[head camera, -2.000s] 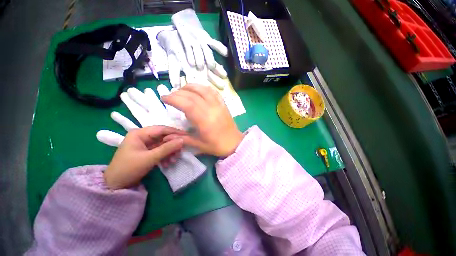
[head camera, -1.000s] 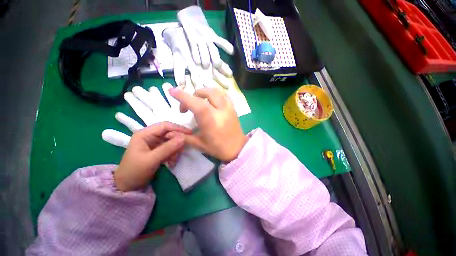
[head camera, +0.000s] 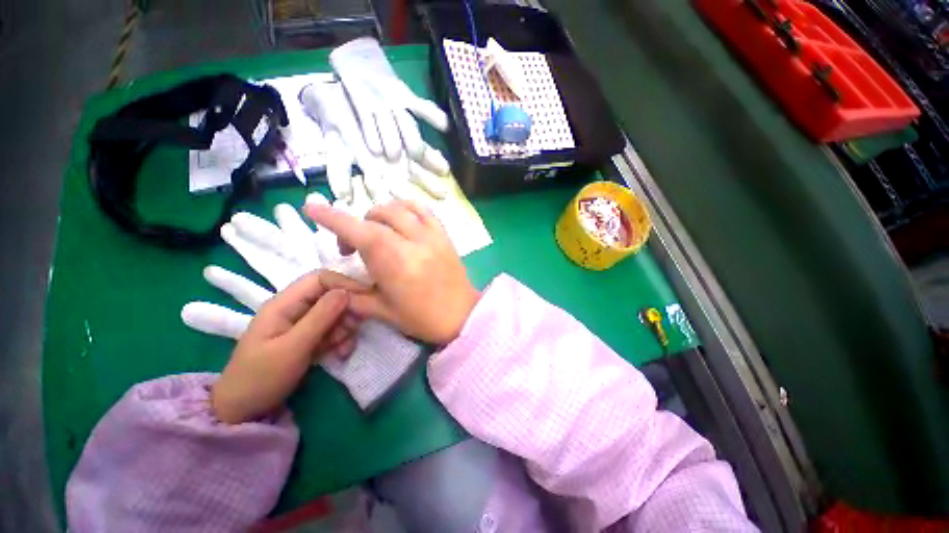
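Note:
My bare left hand (head camera: 273, 349) has its thumb and fingers closed around the thumb of my bare right hand (head camera: 411, 273). The other right fingers are apart and partly curled, the index pointing left. No object shows in either hand; the contact spot is partly hidden. Both hands are above a white knit glove (head camera: 276, 250) lying flat, its grey cuff (head camera: 373, 364) towards me. More white gloves (head camera: 369, 99) lie behind it, partly over a pale yellow label sheet (head camera: 458, 224).
A black head strap (head camera: 114, 198) lies at left over white paper (head camera: 213, 161). A black tray (head camera: 593, 115) holds a red-marked sheet (head camera: 546, 99) and a blue item (head camera: 510, 124). A yellow tub (head camera: 583, 237) and yellow key-like item (head camera: 656, 325) sit near the conveyor belt (head camera: 728, 198). Red trays (head camera: 822, 104) stand beyond.
The camera view has shifted slightly. The right index finger is stretched out more than two seconds ago. The hands stay joined over the glove, and the bench items have not moved.

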